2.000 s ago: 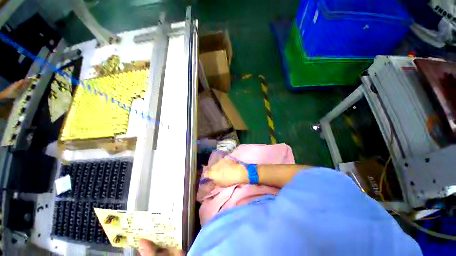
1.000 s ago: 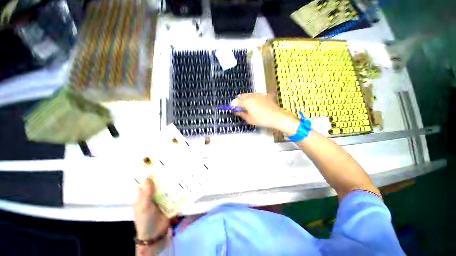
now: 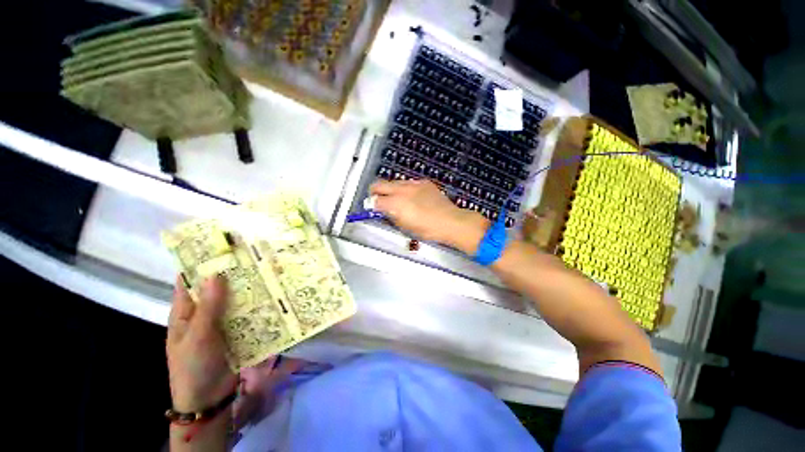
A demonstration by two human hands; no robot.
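Observation:
My left hand point(image 3: 201, 322) grips a cream circuit board panel point(image 3: 287, 305) by its left edge, above the bench front. The board's printed face shows, with a few dark marks. My right hand point(image 3: 413, 210) is over the lower left corner of the clear tray of black parts point(image 3: 441, 132). It holds a slim purple tool point(image 3: 364, 215) that points left. Whether its fingers also hold a black part is hidden. The bright blue wrist strap point(image 3: 491, 242) is on my right wrist.
A cardboard tray of yellow components point(image 3: 622, 221) lies right. A tray of copper-coloured components point(image 3: 282, 44) lies at the back left, beside a board stack point(image 3: 150, 79) on black supports. Another board point(image 3: 669, 115) lies at the back right. A small reddish-brown part point(image 3: 413, 244) lies near the rail.
The view has turned. My right hand has moved to the black-parts tray's lower left corner, still with the purple tool. My left hand still holds the board, now tilted with its printed face clearer.

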